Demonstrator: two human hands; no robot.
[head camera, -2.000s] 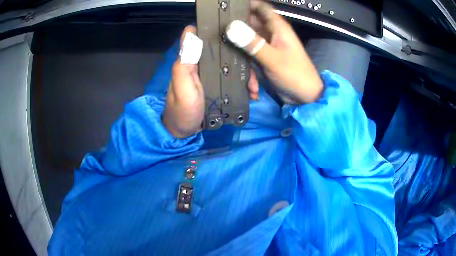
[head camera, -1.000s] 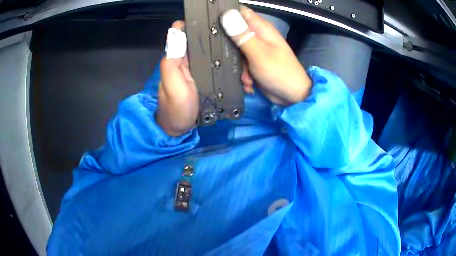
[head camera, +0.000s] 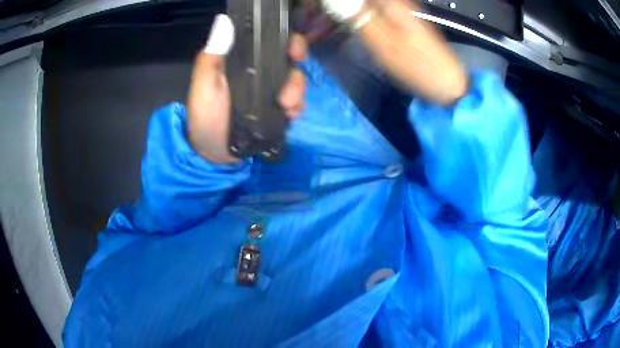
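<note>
A long dark carrier fixture (head camera: 255, 81) stands lengthwise over my lap, its top end cut off by the frame's upper edge. A row of small seats runs down its middle, and two round holes show at its near end. My left hand (head camera: 216, 95) holds it from the left, with a white-wrapped thumb up and fingertips showing at the right edge. My right hand (head camera: 408, 51) is blurred at the top, off the fixture's right side. Its thumb has a white wrap; its fingertips are cut off or blurred, so I cannot tell whether it holds anything.
A black parts tray (head camera: 500, 15) with a few bright dots is at the top right, beside a silver rail (head camera: 469, 30). A pale frame edge (head camera: 30, 170) runs down the left. Another person's blue sleeve (head camera: 584, 272) is at the right edge.
The fixture and my left hand have moved left and slightly up, and the fixture looks darker. My right hand has come off the fixture and moved up and right.
</note>
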